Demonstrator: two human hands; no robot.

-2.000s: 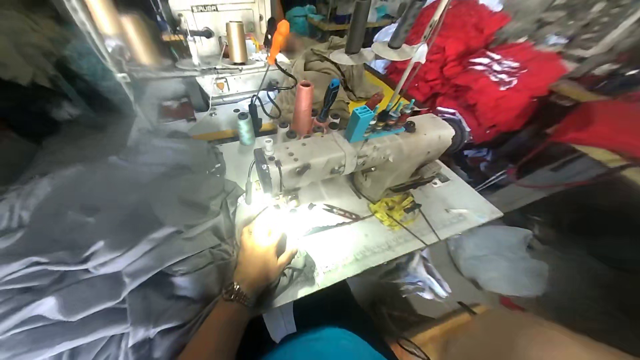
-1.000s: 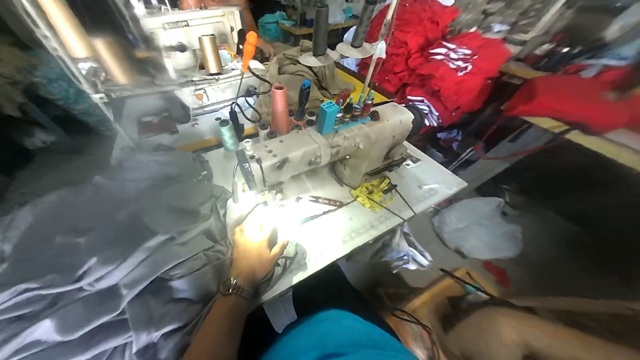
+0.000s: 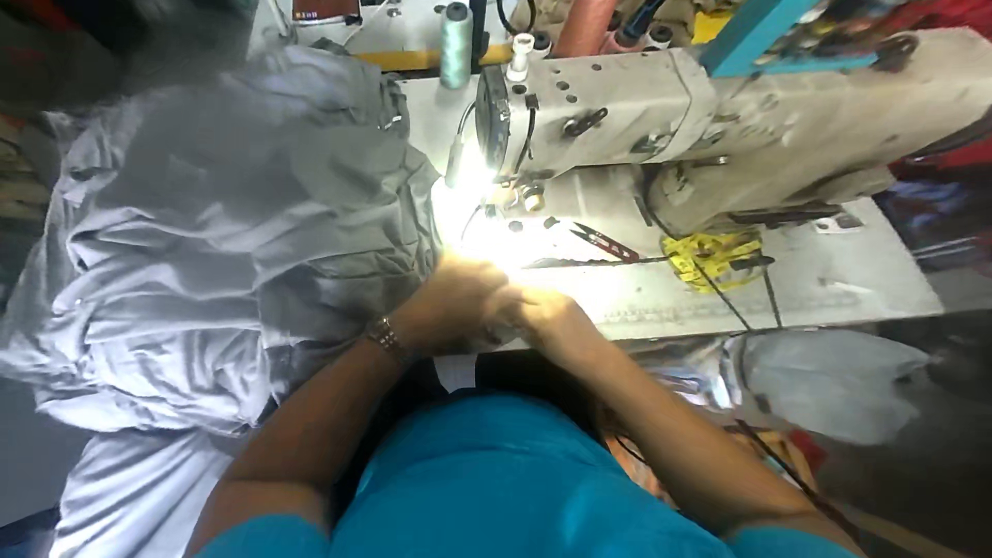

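Observation:
An industrial sewing machine [image 3: 612,108] stands on a white table, its needle area lit by a glaring lamp. My left hand [image 3: 457,298], with a metal watch at the wrist, lies at the table's front edge just below the needle area. Against it, fingers together, is my right hand [image 3: 542,310]. Glare and blur hide whether either holds the fabric. A large heap of grey fabric [image 3: 232,232] reaches to my left hand. Thread snips [image 3: 604,242] lie right of the lamp's glare, beside a dark cord and a bundled yellow tape [image 3: 713,260].
A mint thread cone [image 3: 456,46] stands behind the machine head, near a salmon thread cone [image 3: 585,27]. A blue holder [image 3: 752,39] sits on the machine. Below the table's right front edge hangs a pale plastic bag [image 3: 833,380]. Black cords hang over that edge.
My right hand has come in from the lower right and now meets my left hand at the table's front edge. The view has moved closer and tilted down.

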